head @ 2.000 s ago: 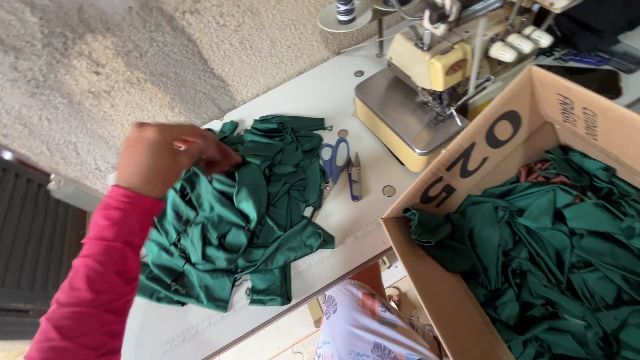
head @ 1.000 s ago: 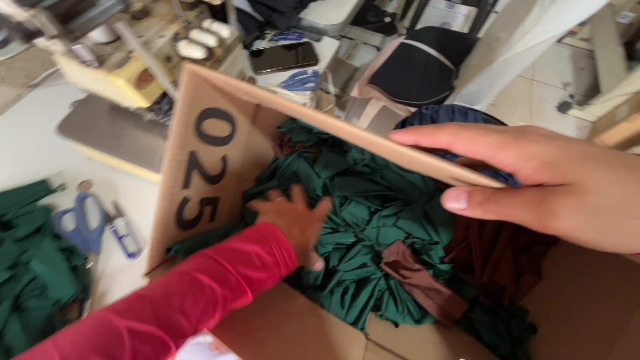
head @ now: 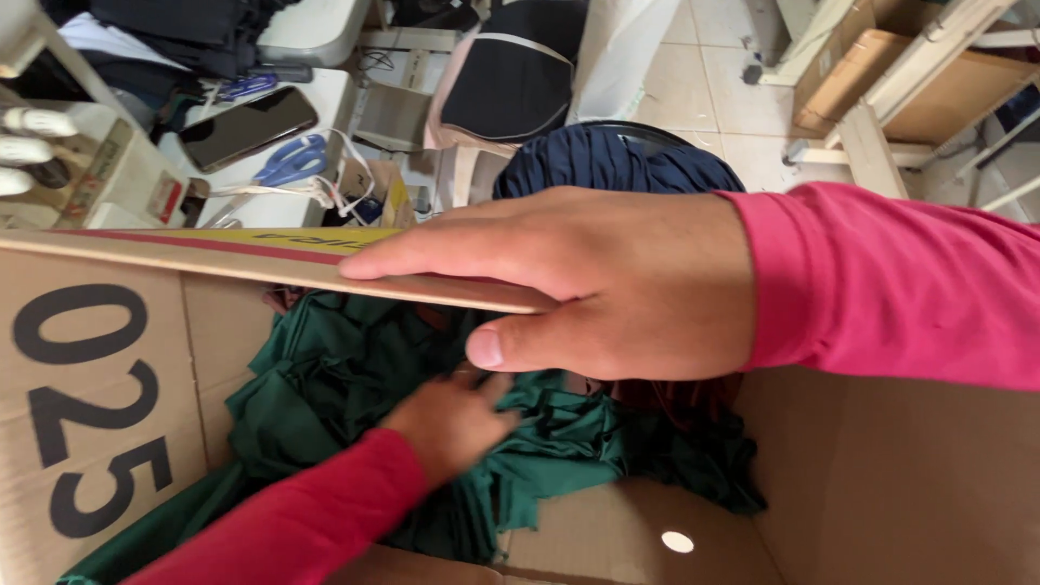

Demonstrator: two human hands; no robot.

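Note:
A large cardboard box [head: 845, 487] fills the lower view, with big printed digits on its left wall. Inside lies a heap of dark green fabric pieces [head: 309, 406], with some reddish-brown fabric [head: 691, 398] towards the right. My right hand [head: 569, 284] grips the box's far edge, thumb on the inner side and fingers over the outside. Down in the box, my left hand [head: 455, 422] reaches onto the green fabric; its fingertips are partly hidden and blurred, so whether it grasps a piece is unclear.
Beyond the box, a smartphone [head: 248, 128] and blue-handled scissors [head: 292, 160] lie on a white surface. Part of a cream machine [head: 89, 171] with thread cones stands left. Navy fabric [head: 609, 162] is bundled behind my right hand, near a black-covered chair [head: 516, 73].
The view has swung right from the white table to the box. My left hand, over the green fabric on the table two seconds ago, is now inside the box. My right hand has come into view.

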